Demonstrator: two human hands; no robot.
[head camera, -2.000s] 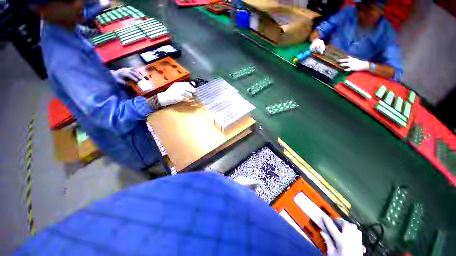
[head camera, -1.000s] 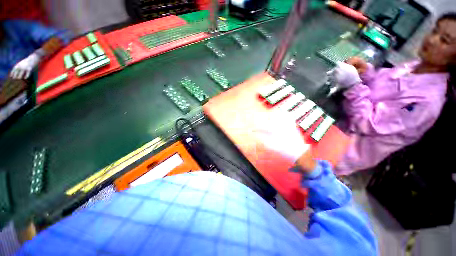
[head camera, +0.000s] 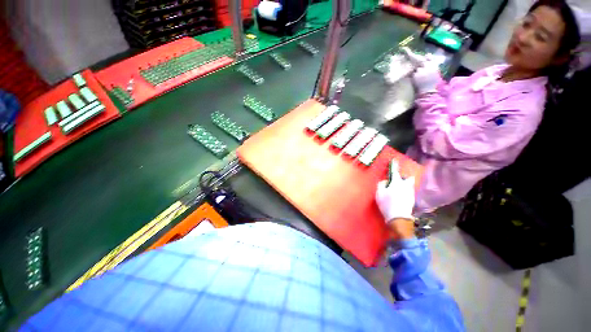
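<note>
My right hand (head camera: 396, 198), in a white glove, is over the right edge of the red mat (head camera: 311, 172). A narrow piece with a dark green edge (head camera: 393, 171) stands out from its fingers, seen nearly edge-on. Several green-and-white assemblies (head camera: 350, 137) lie in a slanted row on the mat, just beyond the hand. My left hand is not in view. The orange fixture (head camera: 185, 227) shows at the lower left with a white bar in it, mostly hidden by my blue smock.
A green conveyor (head camera: 149, 152) carries loose circuit boards (head camera: 207, 140). A person in a pink smock (head camera: 479, 123) is beyond the mat. A metal post (head camera: 331, 55) stands at the mat's far corner. Black cable (head camera: 217, 188) lies by the fixture. Red mats with boards line the far side.
The view has swung right from the fixture to the red mat. My right hand has gone from the fixture to the mat's right edge. The white bar in the fixture is now mostly hidden.
</note>
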